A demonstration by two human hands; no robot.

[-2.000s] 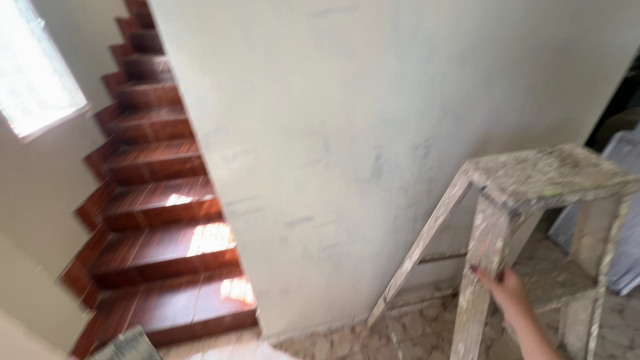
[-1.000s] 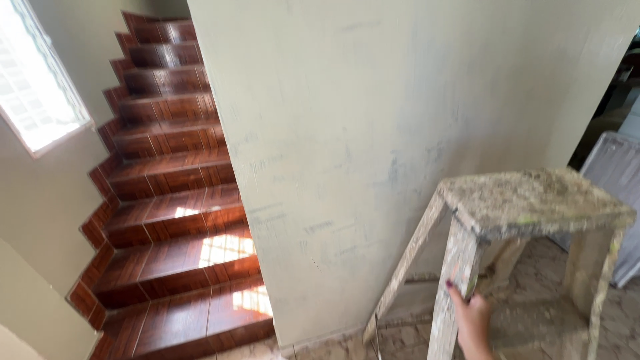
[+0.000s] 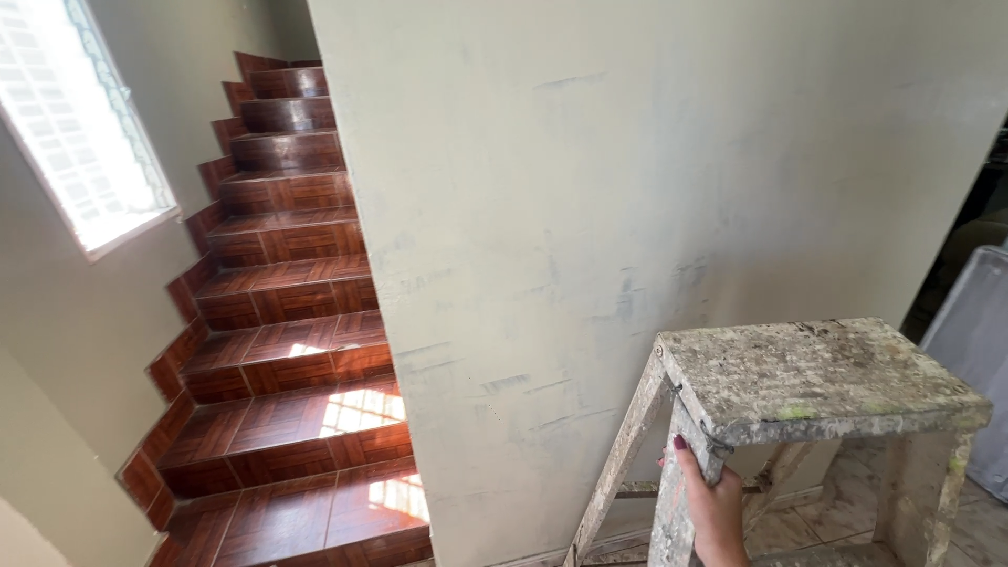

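A paint-spattered wooden stepladder [image 3: 827, 378] stands unfolded at the lower right, close to the pale wall [image 3: 567, 220]. My right hand [image 3: 709, 500] grips its near side rail [image 3: 671, 504] just below the top step, thumb with dark nail polish lying along the rail and the other fingers mostly hidden behind it. The ladder's rear leg [image 3: 622, 457] slants down toward the foot of the wall. Faint grey scuffs or patches mark the wall's surface. My left hand is out of the frame.
Reddish-brown tiled stairs [image 3: 276, 346] climb on the left beyond the wall's edge, sunlit in patches. A bright window [image 3: 83, 118] is at the upper left. A grey panel-like object [image 3: 976, 362] leans at the right edge. Stone-patterned floor tiles [image 3: 843, 492] show beneath the ladder.
My right hand keeps hold of the ladder's side rail, now a little nearer the top step than two seconds ago. The view has shifted somewhat.
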